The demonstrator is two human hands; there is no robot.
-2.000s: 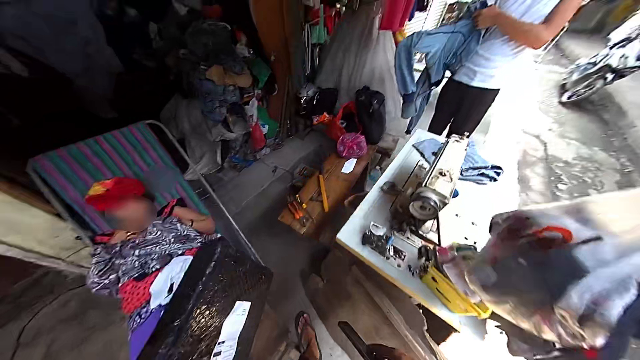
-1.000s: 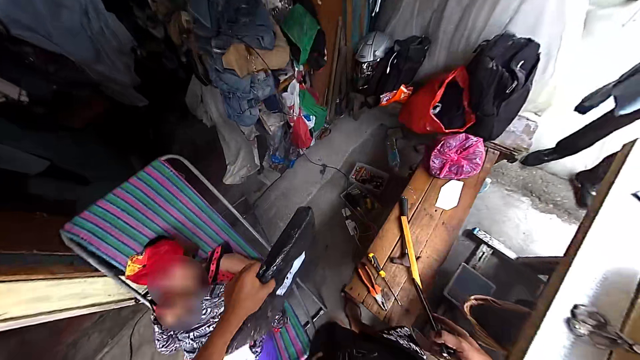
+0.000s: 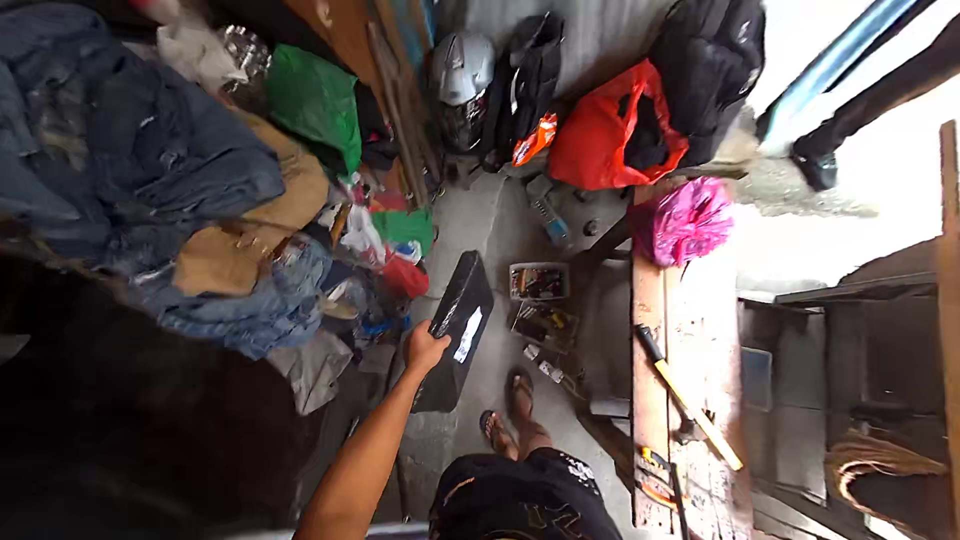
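My left hand (image 3: 426, 349) grips the side edge of a flat black package (image 3: 459, 341) wrapped in shiny plastic, with a white paper label on its face. The package hangs tilted over the concrete floor, left of my legs. My right hand is not in view. To the right stands a wooden bench (image 3: 651, 390). On it lie a long tool with a yellow shaft and black grip (image 3: 686, 397), an orange-handled tool (image 3: 656, 491) and a pink plastic bag (image 3: 694, 221) tied in a bundle.
Piled clothes (image 3: 127, 142) and a green plastic bag (image 3: 313, 101) fill the left side. A grey helmet (image 3: 461, 67), a red bag (image 3: 600, 135) and a black backpack (image 3: 709, 67) stand at the back. Small boxes of parts (image 3: 538, 281) sit on the floor. Another person's leg (image 3: 870, 105) is at the upper right.
The view has swung away from the sewing machine and the reclining person. My right hand, at the bench's near end one second ago, has left the view. My left hand still holds the package.
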